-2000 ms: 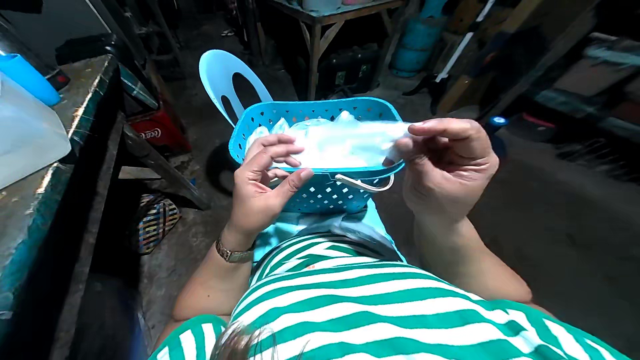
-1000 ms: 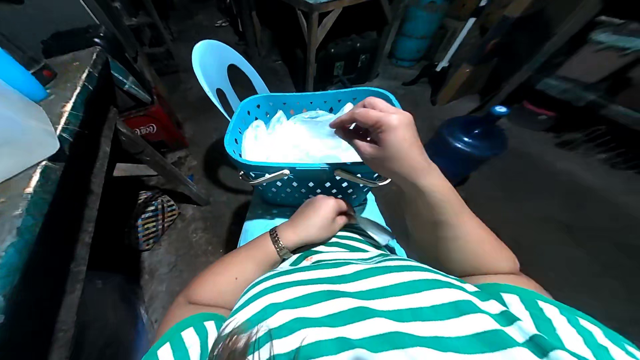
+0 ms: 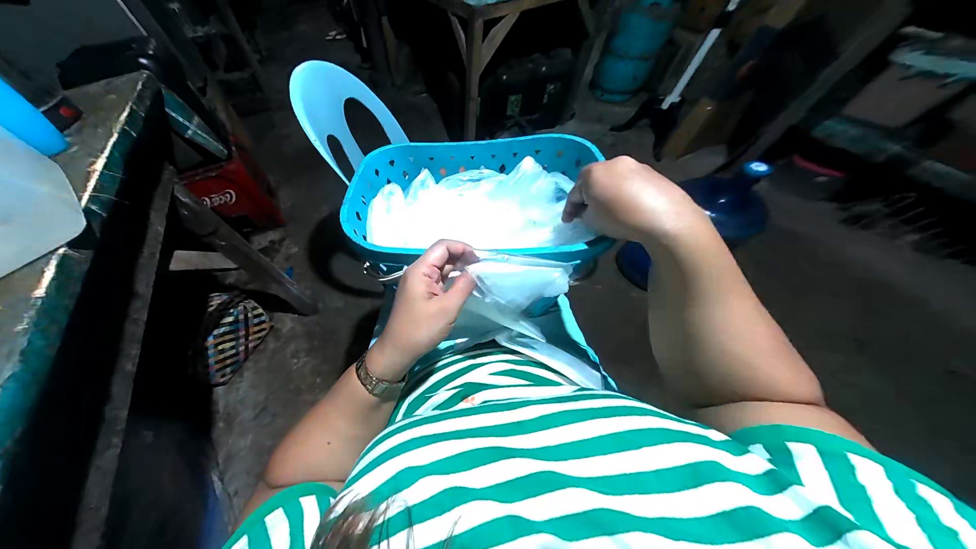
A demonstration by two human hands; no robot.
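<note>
A blue perforated plastic basket rests on a light blue plastic chair in front of me. Inside it lies a pile of thin white plastic bags. My left hand, with a metal-band watch on the wrist, pinches the edge of a translucent plastic bag just outside the basket's near rim. More white plastic lies below it, against my striped shirt. My right hand reaches over the basket's right side, with its fingertips down at the pile; whether they grip a bag there is hidden.
A worktop holding a translucent container runs along the left, with a red crate beneath. A blue water jug lies right of the basket. Behind stand a wooden table and a gas cylinder.
My left hand has risen from my lap to the basket's near rim, now with a translucent bag in its fingers. The right hand has moved lower, toward the pile's right side.
</note>
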